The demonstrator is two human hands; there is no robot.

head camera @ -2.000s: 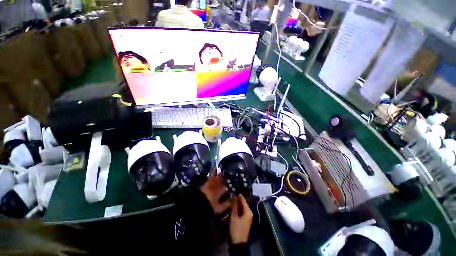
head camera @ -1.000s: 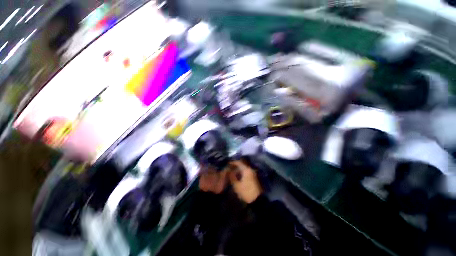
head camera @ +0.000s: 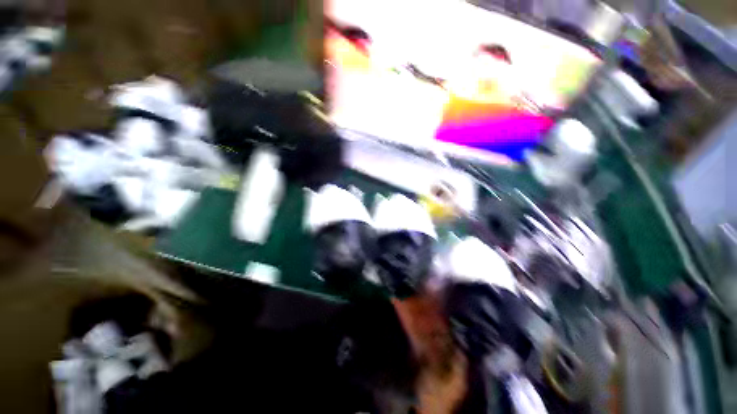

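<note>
The view is strongly blurred. A dome camera [head camera: 482, 295] with a white cap and black ball stands at the bench's front edge. My left hand [head camera: 422, 323] is at the left side of its black ball; whether it grips the ball cannot be told. My right hand [head camera: 442, 388] is lower, near the bottom edge of the picture, partly cut off and blurred; its fingers cannot be made out. Two more dome cameras, one [head camera: 402, 242] close by and one [head camera: 339, 234] farther left, stand in the same row.
A lit monitor [head camera: 452, 81] with a split picture stands behind a white keyboard [head camera: 404, 166]. A black bulky case [head camera: 271, 113] and a white loop-shaped bracket [head camera: 259, 198] are at left. White camera parts [head camera: 141, 158] are piled beyond the bench. Cables, a yellow tape ring and a white mouse are at right.
The view swung right, then back to the left. Now the dome cameras and my hands appear farther right in the picture. My hands remain near the same dome camera.
</note>
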